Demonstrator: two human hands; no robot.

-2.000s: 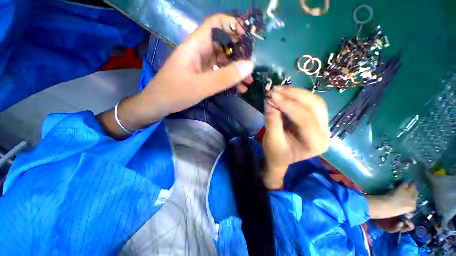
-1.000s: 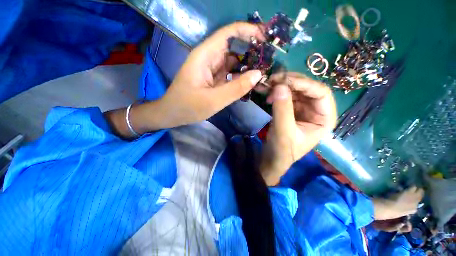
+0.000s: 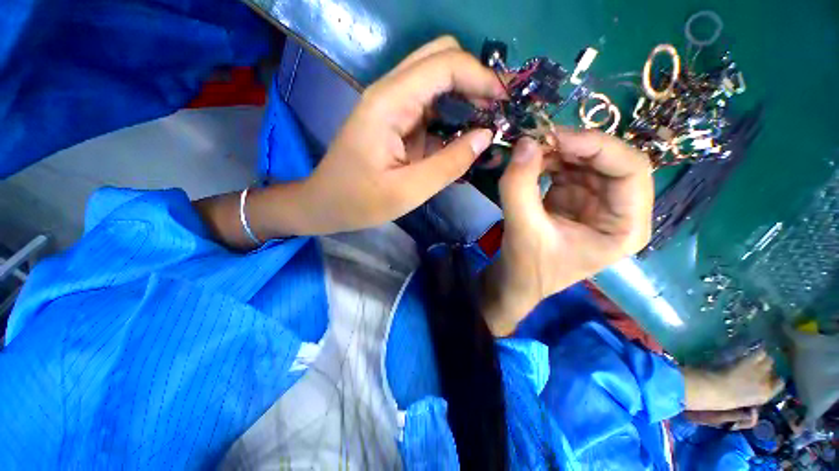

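Observation:
My left hand [image 3: 386, 152], bare with a white band at the wrist, holds a bunch of dark flex circuit assemblies [image 3: 534, 83] with white and silver bits sticking out. My right hand [image 3: 584, 202], bare, is close beside it, with thumb and fingertips pinched on a thin brownish part [image 3: 543, 127] at the bunch's lower right. Its exact shape is too blurred to tell. The fingers partly hide the bunch.
Beyond my right hand on the green mat lie a copper ring [image 3: 661, 72], pale rings [image 3: 600, 112], a grey ring [image 3: 704, 28], a gold-silver heap [image 3: 685, 120] and black strips [image 3: 704, 189]. Clear plastic [image 3: 805, 235] lies right. A neighbour's hands [image 3: 736, 386] work lower right.
Both hands have moved right, the bunch with them. My right hand's fingertips have come up to the bunch. The copper ring stands lower and further right in the picture.

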